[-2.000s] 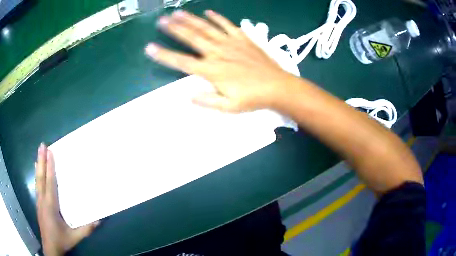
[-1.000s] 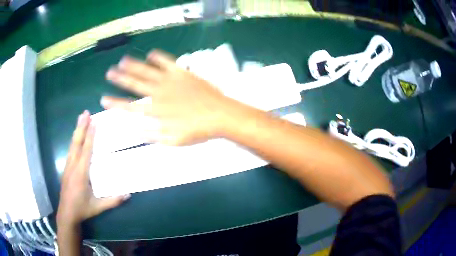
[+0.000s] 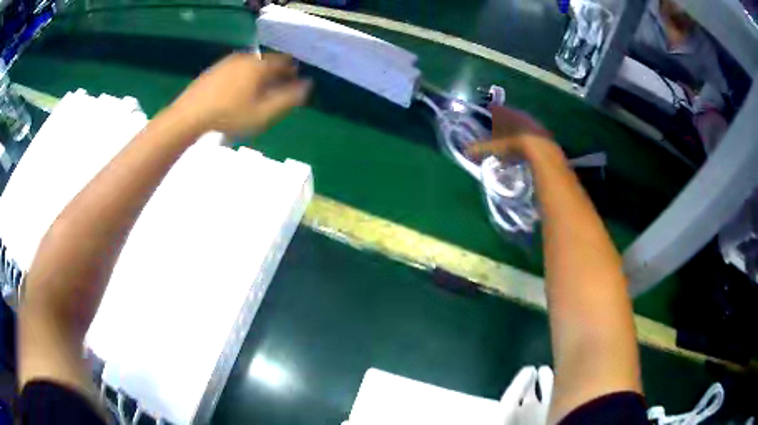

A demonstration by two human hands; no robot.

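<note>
A white power strip (image 3: 337, 51) lies on the green surface beyond the yellowish strip. Its white looped cord (image 3: 507, 187) and a plug (image 3: 496, 95) lie to its right. My right hand (image 3: 519, 137) is at this cord bundle, blurred; whether its fingers grip the cord is not clear. My left hand (image 3: 249, 95) is blurred, in the air near the power strip's left end, with bent fingers and nothing visible in it. The end of a white power strip (image 3: 420, 403) shows at the bottom edge, with a limp white glove or cloth (image 3: 528, 400) at its right.
Large stacks of white power strips (image 3: 199, 266) stand at the left, partly behind my left arm, with cords hanging below. The yellowish strip (image 3: 391, 245) crosses the bench. A curved grey post (image 3: 698, 191) stands at the right. Beyond it are clear bottles (image 3: 582, 37) and part of a person (image 3: 694, 50).
The view has swung to the left and far side. My left hand has left the power strips' end, and my right hand has left their top. Both arms now reach forward past the yellowish strip.
</note>
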